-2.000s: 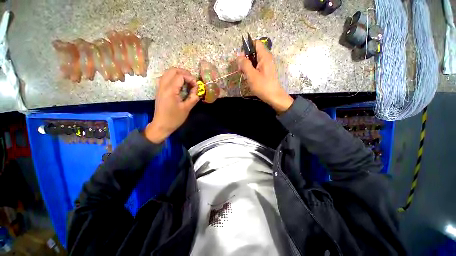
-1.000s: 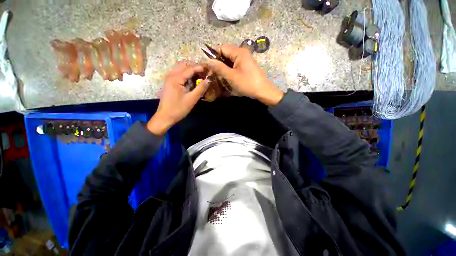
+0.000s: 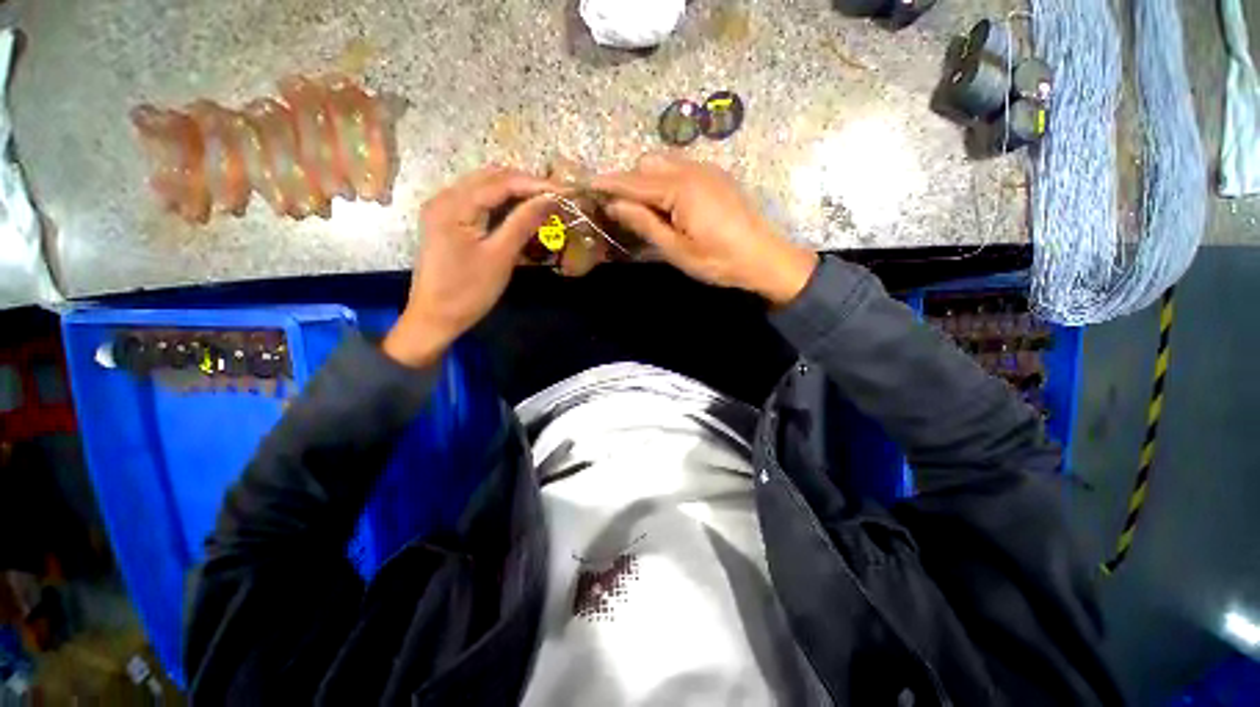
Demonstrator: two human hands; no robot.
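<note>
A small workpiece (image 3: 554, 235) with a bright yellow mark and an amber-brown body is between my hands at the bench's front edge. My left hand (image 3: 470, 249) grips it in the fingertips. A thin white cord (image 3: 589, 221) runs over the piece towards the fingers of my right hand. My right hand (image 3: 698, 221) is closed at the fingertips on the cord, close to my left fingertips. The snips do not show clearly in my right hand. Two dark round discs (image 3: 701, 119) lie side by side behind my right hand.
Translucent orange-brown coils (image 3: 263, 148) lie in a row at left. A white lump (image 3: 632, 18) is at the back. A grey spool holder (image 3: 978, 79) and pale cord hank (image 3: 1081, 166) are at right. Partly filled blue bins stand below the bench at left (image 3: 173, 456) and right (image 3: 1072, 373).
My right hand moved in from the right to meet my left. The dark snips blades, visible before, no longer show. The cord now crosses the workpiece between my fingertips.
</note>
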